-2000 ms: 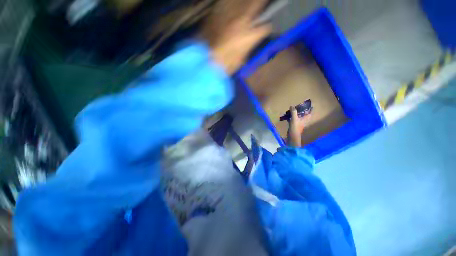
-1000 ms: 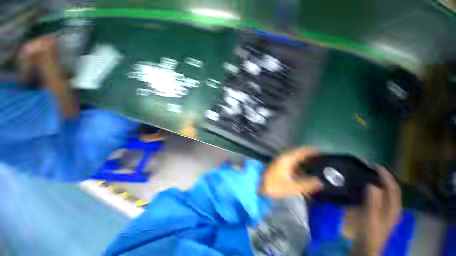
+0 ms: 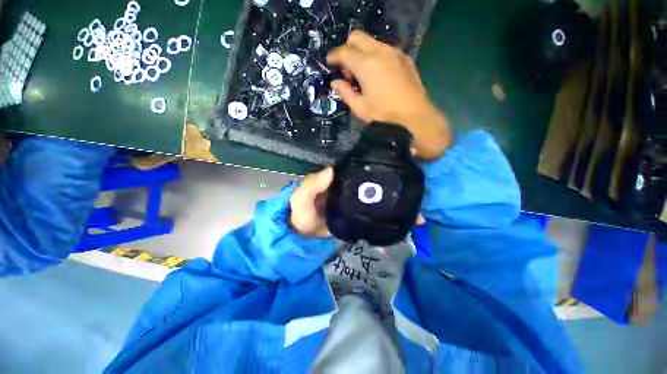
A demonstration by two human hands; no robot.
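My left hand (image 3: 312, 205) holds a glossy black plastic housing (image 3: 384, 215) in front of my body. A white ring with a dark centre (image 3: 371, 192) shows mid-housing; the narrower neck points up. My right hand (image 3: 384, 84) reaches past the housing over the dark parts tray (image 3: 274, 142). Its thumb and fingers are apart, with the fingertips among the parts; I see nothing held. The tray holds silver-white discs (image 3: 273, 76) tangled with thin black pieces.
White rings (image 3: 124, 50) lie piled on the green bench (image 3: 58, 113), left of the tray. A dotted white sheet (image 3: 20, 55) is further left. Another black housing (image 3: 559, 55) and cardboard sheets (image 3: 567, 124) are at right. A blue stool (image 3: 153, 201) and blue crate (image 3: 607, 270) stand below bench level.
The view has turned from the crate to the bench. One second ago both hands were at the housing; now my left hand holds it and my right hand is over the tray.
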